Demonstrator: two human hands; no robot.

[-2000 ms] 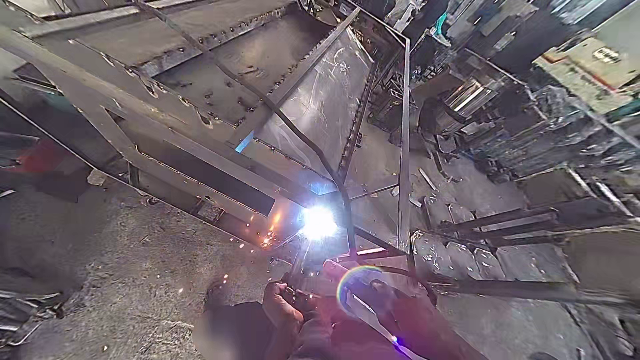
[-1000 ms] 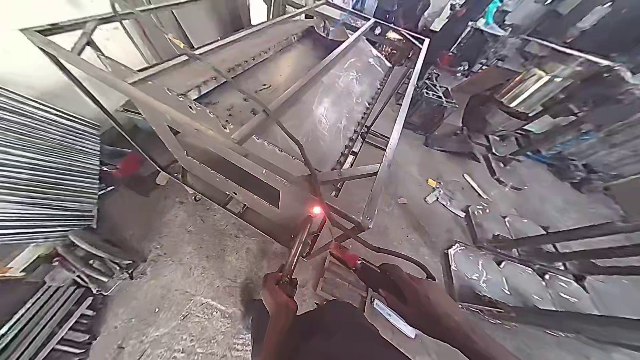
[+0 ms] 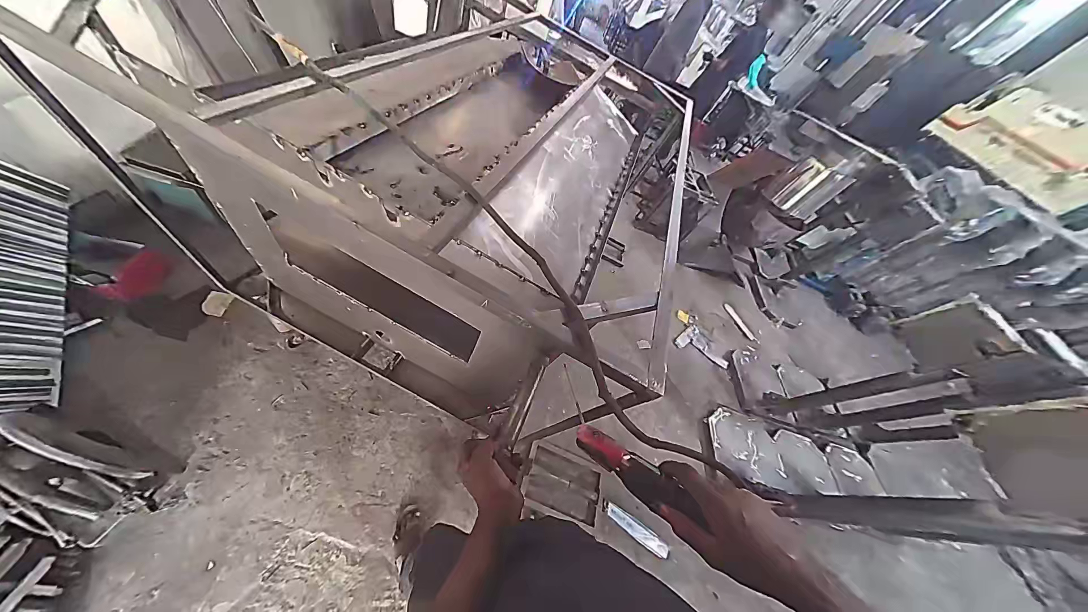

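My right hand (image 3: 697, 497) grips a red and black welding electrode holder (image 3: 602, 446). A thin electrode (image 3: 574, 393) sticks up from its jaw, with no arc at its tip. My left hand (image 3: 491, 480) is closed around the lower end of a narrow metal bar (image 3: 529, 395), close to the frame's near corner. A large welded steel frame with sheet panels (image 3: 374, 255) fills the middle of the view. The dark welding cable (image 3: 510, 229) lies across it and curves down towards my right hand.
Slatted metal panels (image 3: 30, 289) and bent metal pieces (image 3: 68, 476) are at the left. Flat metal plates (image 3: 782, 455) and long bars (image 3: 892, 395) lie on the floor at the right. A wooden block (image 3: 561, 484) sits between my hands. A person (image 3: 739, 51) is in the background.
The bright arc and sparks of two seconds ago shrank to a red glow one second ago and are gone now. The electrode tip now stands apart from the bar in my left hand.
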